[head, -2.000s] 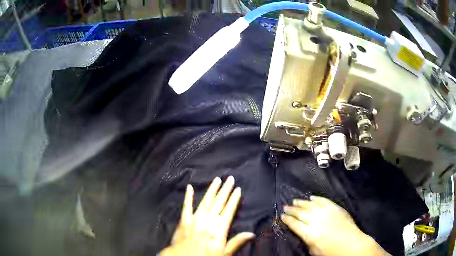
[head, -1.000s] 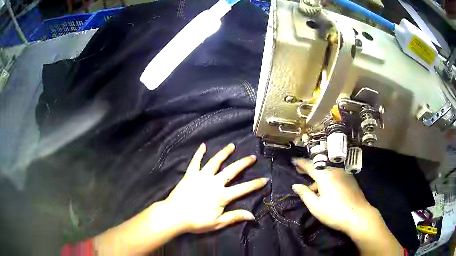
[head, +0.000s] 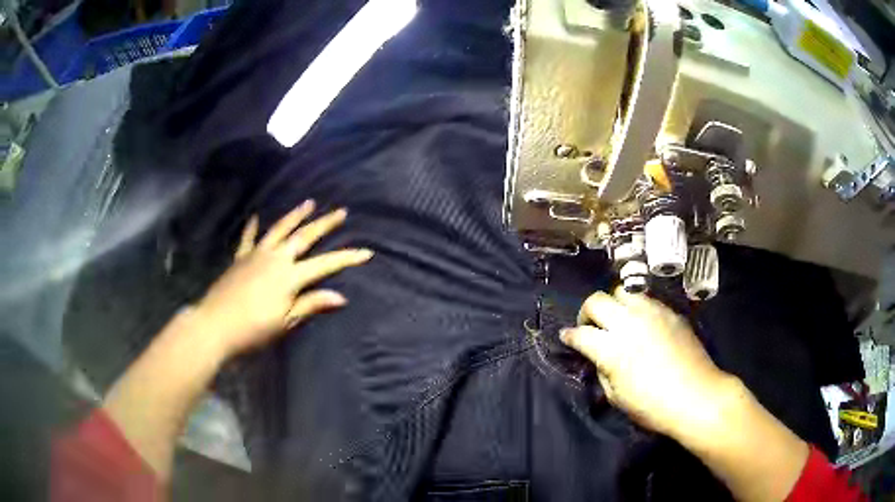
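A large dark denim garment piece (head: 422, 294) lies under the cream-white sewing machine head (head: 569, 108). A seam (head: 539, 294) runs from the needle area toward me and meets pale topstitching (head: 491, 351). My left hand (head: 280, 279) rests on the cloth at the left, fingers spread. My right hand (head: 643, 358) is beside the seam just below the head, fingers bent onto the cloth, thumb and fingertips near the seam. Whether it pinches cloth is hard to tell. The needle tip is not clearly visible.
A glowing white lamp bar (head: 339, 74) is above the cloth. Ribbed tension knobs (head: 665, 245) stick out above my right hand. Blue baskets (head: 118, 47) stand at the far left edge. A small yellow-handled item (head: 858, 419) lies at lower right.
My left hand has moved left and away from the seam. My right hand stays near the machine head, fingers now more bent. The cloth has shifted, and the topstitched crossing is nearer the needle.
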